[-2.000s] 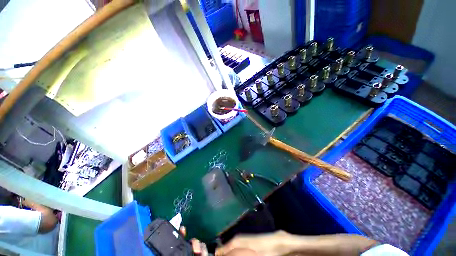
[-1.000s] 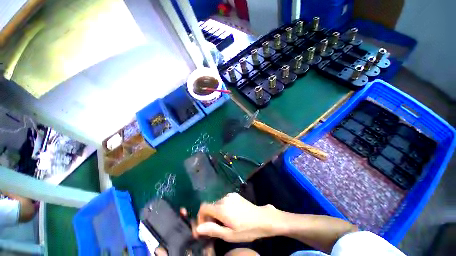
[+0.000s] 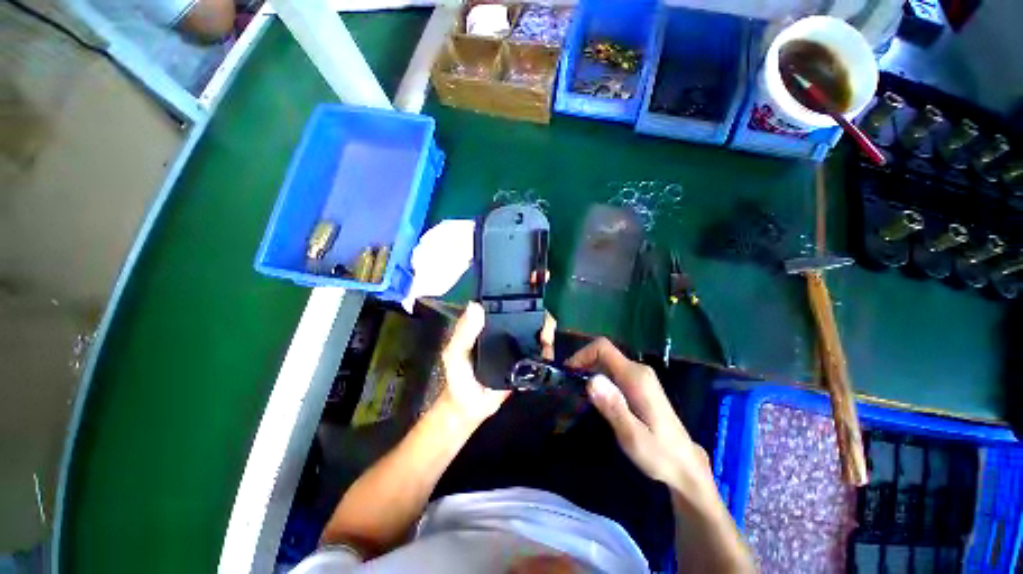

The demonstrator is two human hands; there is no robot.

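Observation:
A black lock panel (image 3: pixel 515 252) stands out over the bench's front edge, rounded end away from me. My left hand (image 3: pixel 469 368) grips its lower part, with fingertips showing at its right side. My right hand (image 3: pixel 639 415) pinches a dark elongated part (image 3: pixel 541 376) with a round, ring-like end. This part lies across the panel's lower end; whether it is joined to the panel is unclear.
Blue shaft tray (image 3: pixel 348 185) holds few brass tubes. White paper (image 3: pixel 443 260), grey block (image 3: pixel 607 246), rings (image 3: pixel 651 200), pliers (image 3: pixel 682 286) and hammer (image 3: pixel 833 364) lie nearby. Grease pot (image 3: pixel 820 70) and divided box (image 3: pixel 494 90) stand behind; panel crate (image 3: pixel 735 448) at right.
The view has swung left and downward. The panel is now held upright in the picture at centre, both hands are clear to see, and the right hand holds the dark part at its lower end.

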